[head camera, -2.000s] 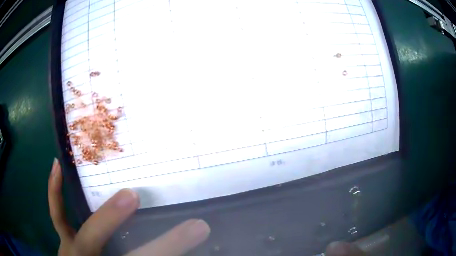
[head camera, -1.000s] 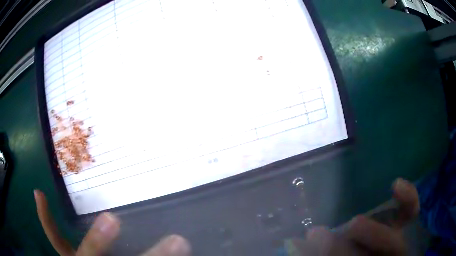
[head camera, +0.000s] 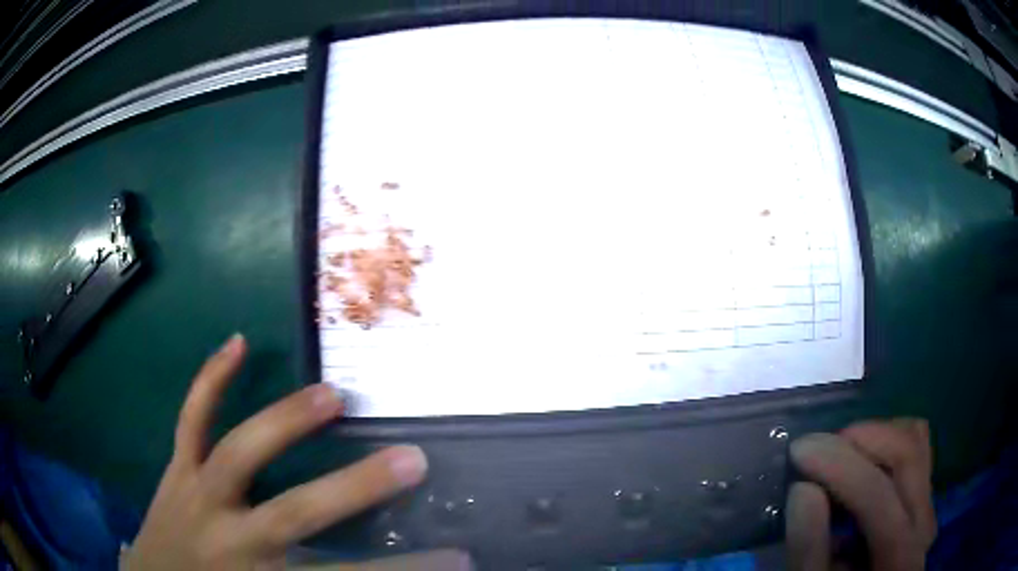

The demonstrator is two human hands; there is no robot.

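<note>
A dark grey housing [head camera: 580,474] lies along the near edge of the black-rimmed tray [head camera: 311,223], with a row of small fittings along its middle and bright round points at its ends. My left hand [head camera: 290,480] is at its left end, fingers spread, fingertips on the housing and near the tray's corner; its thumb is partly cut off below. My right hand [head camera: 865,485] has its curled fingers on the housing's right end, holding it. Copper rings [head camera: 374,273] lie heaped at the left of the white ruled sheet [head camera: 580,223], with a couple apart at the right.
Another dark housing [head camera: 84,296] lies on the green work surface [head camera: 212,212] at the left. Silver metal rails [head camera: 201,78] run behind the tray, with a metal bracket [head camera: 977,156] at the far right. Blue sleeves or clothing show at the lower edges.
The view has shifted, so the whole tray and the left housing show. My right hand, barely visible at first, now has its fingers on the housing's right end. The housing looks sharper.
</note>
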